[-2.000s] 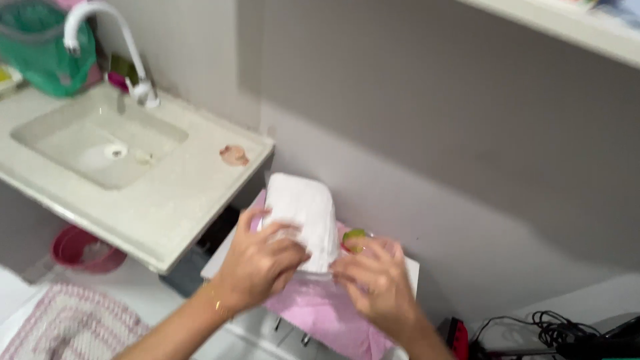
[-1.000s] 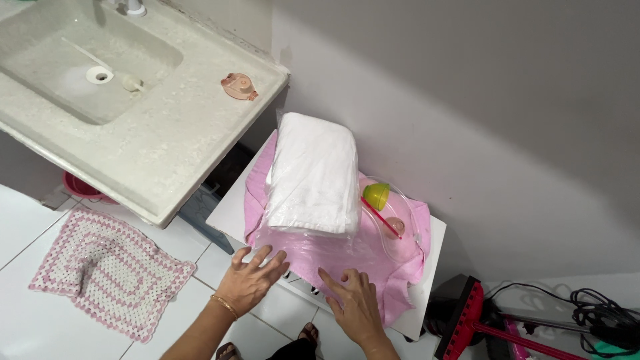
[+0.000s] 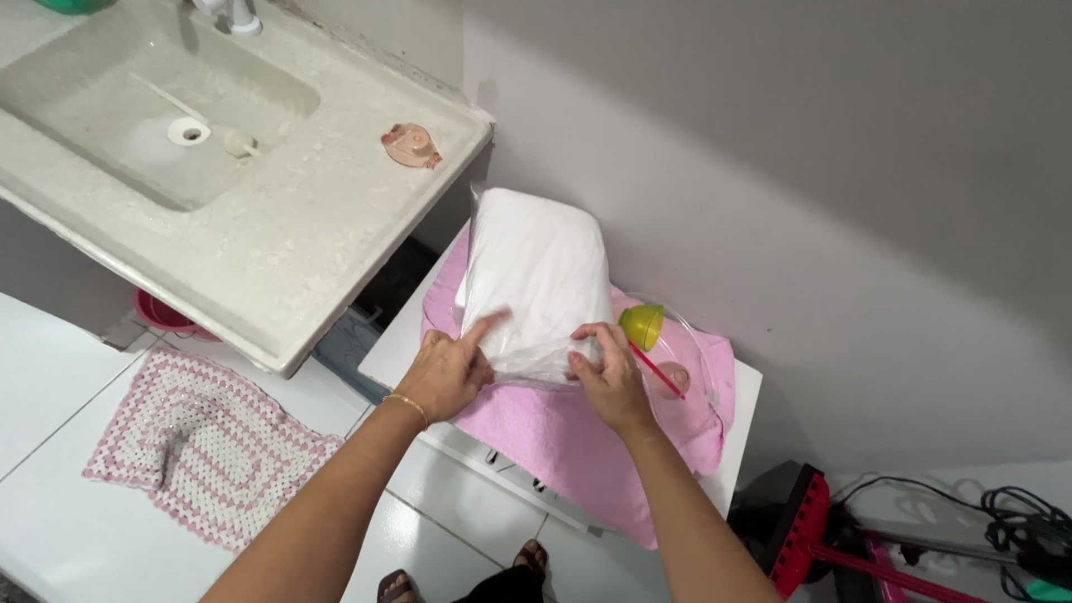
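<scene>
A white folded bundle in a clear plastic bag lies on a pink cloth, which is spread over a small white table. My left hand is at the bag's near left corner, with its index finger extended over the plastic. At the near right corner, my right hand has thumb and fingers curled at the bag's edge; whether it pinches the plastic cannot be told. Right of the bundle are a yellow-green cup, a thin red stick and a clear plastic lid.
At the left is a stone-look sink counter with a pinkish translucent piece on it. A crocheted mat and a pink basin are on the tiled floor. A red squeegee and black cables are at the lower right.
Both hands were below the bag's near edge a second ago and have moved up onto its near end. The bundle remains on the pink cloth. The view has shifted since two seconds ago.
</scene>
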